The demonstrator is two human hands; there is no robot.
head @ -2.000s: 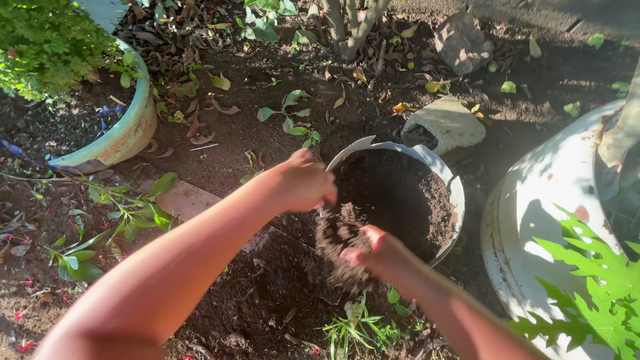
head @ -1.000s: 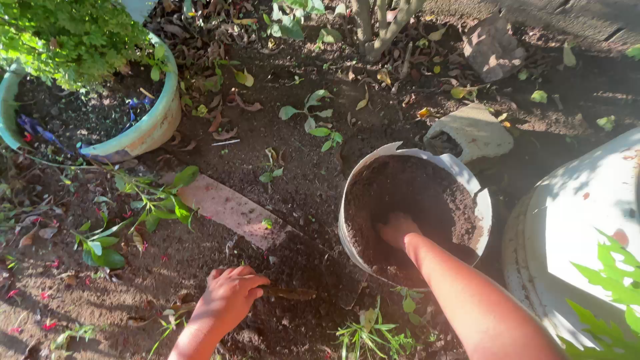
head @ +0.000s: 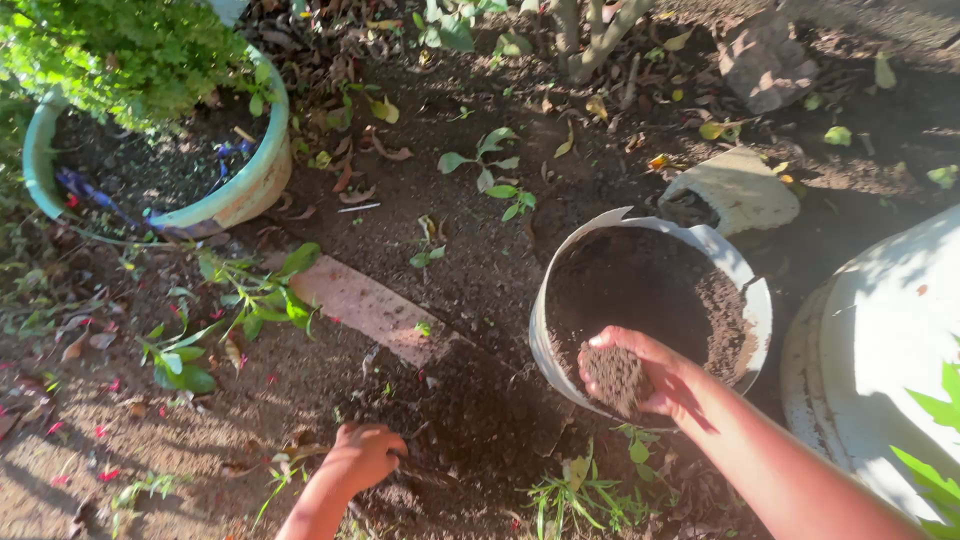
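A broken-rimmed white plastic pot (head: 538, 330) stands right of centre with dark soil inside, hollowed in the middle. My right hand (head: 645, 371) is over its near rim, fingers curled around a clump of brown soil (head: 616, 377). Lower left, my left hand (head: 369, 457) rests at ground level, fingers bent around the end of a thin dark object (head: 427, 474) that lies against the loose soil; what it is cannot be told. Dark loose soil (head: 480, 412) is heaped between the two hands. A flat, pinkish slab (head: 360, 304) lies just beyond it.
A green-rimmed planter (head: 255, 184) with a leafy plant is at upper left. A large white container (head: 885, 322) stands at right, beside green leaves. A pale broken piece (head: 739, 191) and a stone (head: 769, 64) lie behind the pot. Small weeds (head: 581, 495) grow near its front.
My right hand was down inside the pot a second ago; it has come up to the near rim with soil in it. My left hand, near the pot two seconds ago, is now at the ground on the left.
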